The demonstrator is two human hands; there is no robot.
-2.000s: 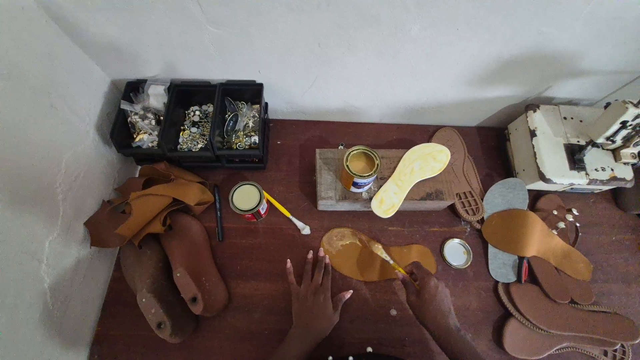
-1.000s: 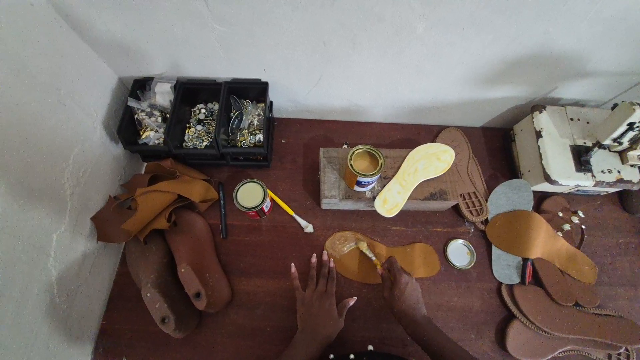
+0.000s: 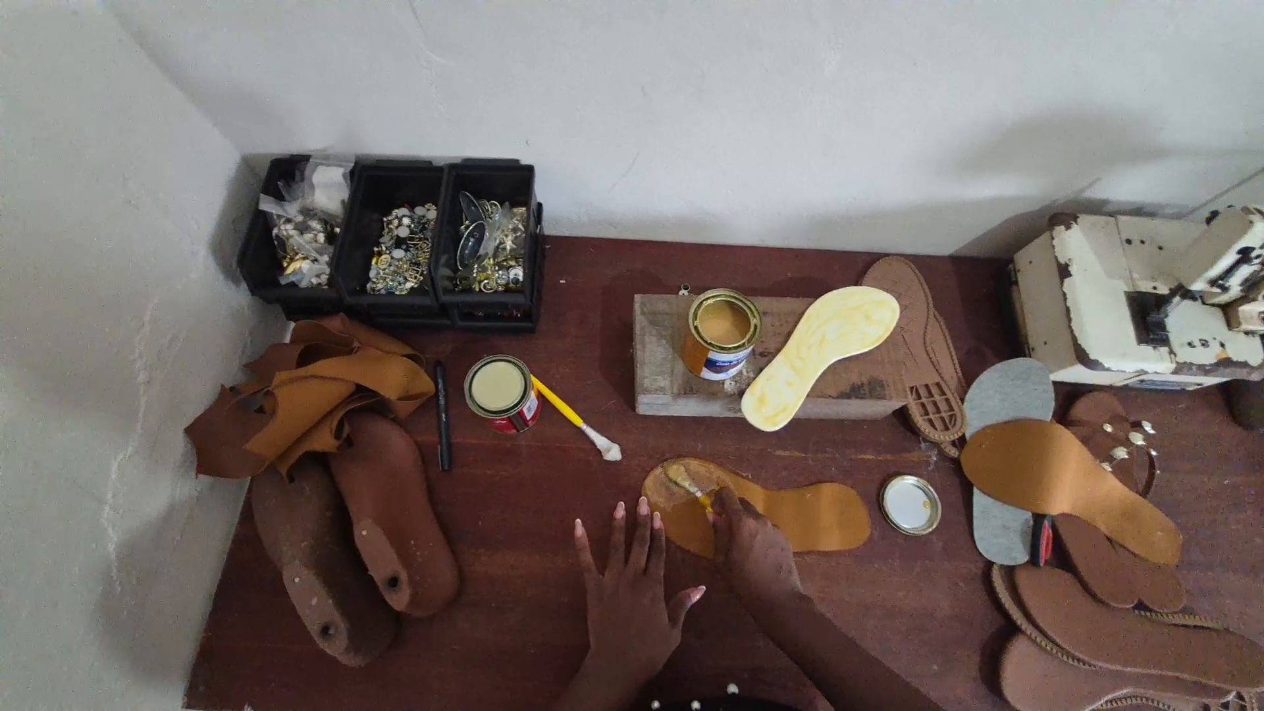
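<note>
My right hand [image 3: 746, 543] grips a yellow-handled brush [image 3: 688, 484], its bristles on the wide left end of a tan leather insole piece [image 3: 810, 515] lying flat. That end looks wet and glossy. My left hand [image 3: 632, 588] rests spread on the table, its fingertips just left of the insole, holding nothing. Behind them, an open can of amber glue [image 3: 724, 331] and a cream-coated insole [image 3: 820, 351] sit on a wooden block [image 3: 662, 380]. An open can with pale contents [image 3: 499, 387] stands to the left beside a second yellow brush [image 3: 563, 405].
Black bins of metal fittings [image 3: 390, 188] stand at the back left, above leather scraps [image 3: 326, 385] and shoe lasts [image 3: 395, 533]. A black marker [image 3: 443, 415] lies nearby. Rightward are a can lid [image 3: 910, 505], soles [image 3: 1136, 632], a tan insole [image 3: 1066, 474] and a white machine [image 3: 1106, 286].
My right hand and its brush have moved left along the tan leather piece since the earliest frame. My left hand stays spread on the table.
</note>
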